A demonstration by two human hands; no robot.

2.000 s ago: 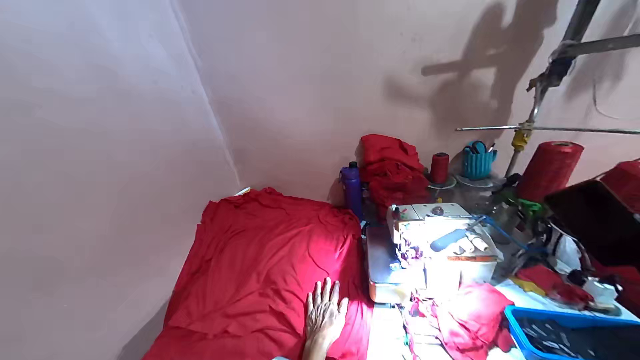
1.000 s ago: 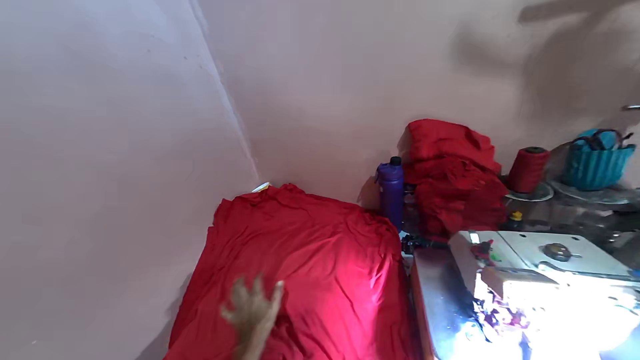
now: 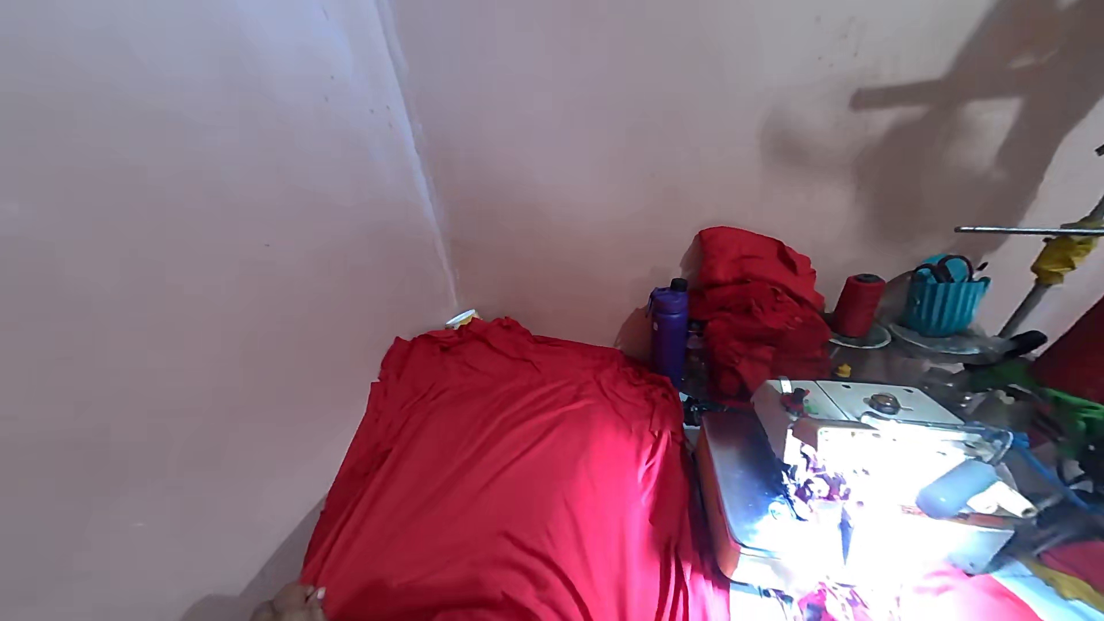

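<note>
A large sheet of red cloth point(image 3: 509, 483) is spread out with soft folds, left of the sewing machine. At the bottom edge of the view, my left hand point(image 3: 291, 604) shows only in part, its fingers curled at the cloth's lower left edge, where they pinch the fabric. My right hand is out of view. The white sewing machine point(image 3: 862, 401) stands at the right, its needle area washed out by a bright lamp. More red fabric lies at its front.
Behind the machine are a purple bottle point(image 3: 669, 336), a heap of red fabric point(image 3: 759, 319), a red thread cone point(image 3: 859, 306) and a teal basket point(image 3: 947, 302) with scissors. A metal rod point(image 3: 1018, 230) juts in at the right. Walls meet behind the cloth.
My left hand has moved from on top of the red cloth to its lower left edge, where its fingers have closed on the fabric.
</note>
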